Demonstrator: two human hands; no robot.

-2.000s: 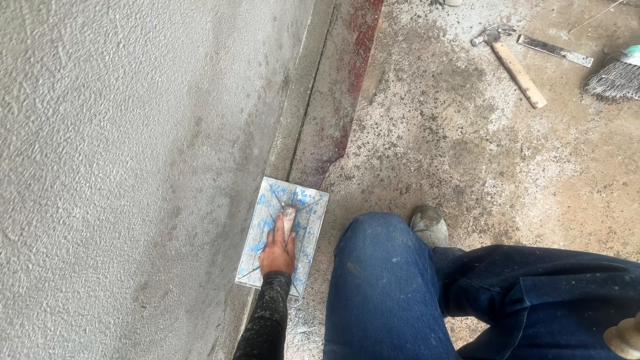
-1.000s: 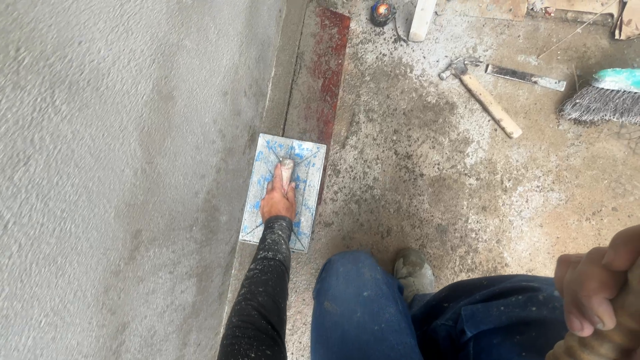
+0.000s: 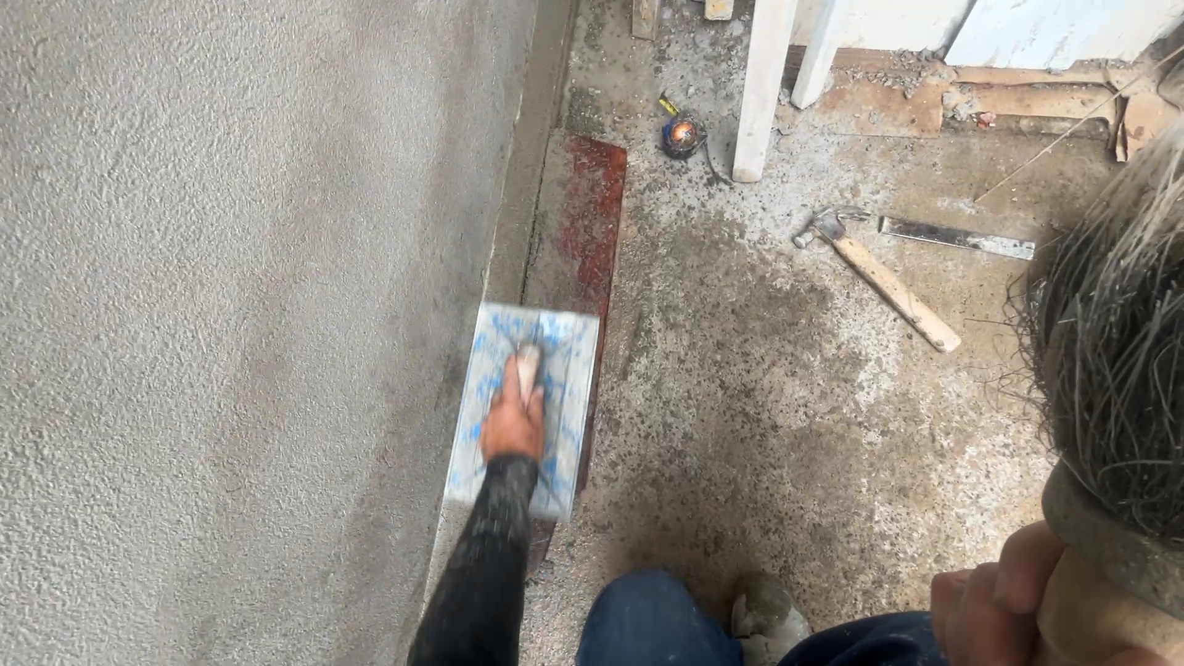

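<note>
My left hand [image 3: 513, 416] grips the handle of a flat rectangular float [image 3: 564, 370] with a pale, blue-smeared back. The float lies flat over a narrow mortar strip [image 3: 555, 231] at the foot of a rough rendered wall [image 3: 231, 277]. A dark red band [image 3: 606, 203] runs along the strip's outer edge and shows beside the float. At the lower right, close to the camera, the curled fingers of my right hand [image 3: 994, 587] hold a large brush with long dark and pale bristles [image 3: 1119, 351]. Its lower part is cut off by the frame.
A claw hammer [image 3: 893, 287] lies on the speckled concrete floor beside a flat metal bar [image 3: 957, 238]. Farther up are a tape measure [image 3: 683, 137], white wooden legs [image 3: 766, 92] and torn cardboard [image 3: 879, 104]. My knee [image 3: 657, 620] and shoe [image 3: 766, 615] are at the bottom.
My left hand has moved the float forward along the strip from one second ago. The brush bristles have come into view by my right hand. The view has shifted farther ahead.
</note>
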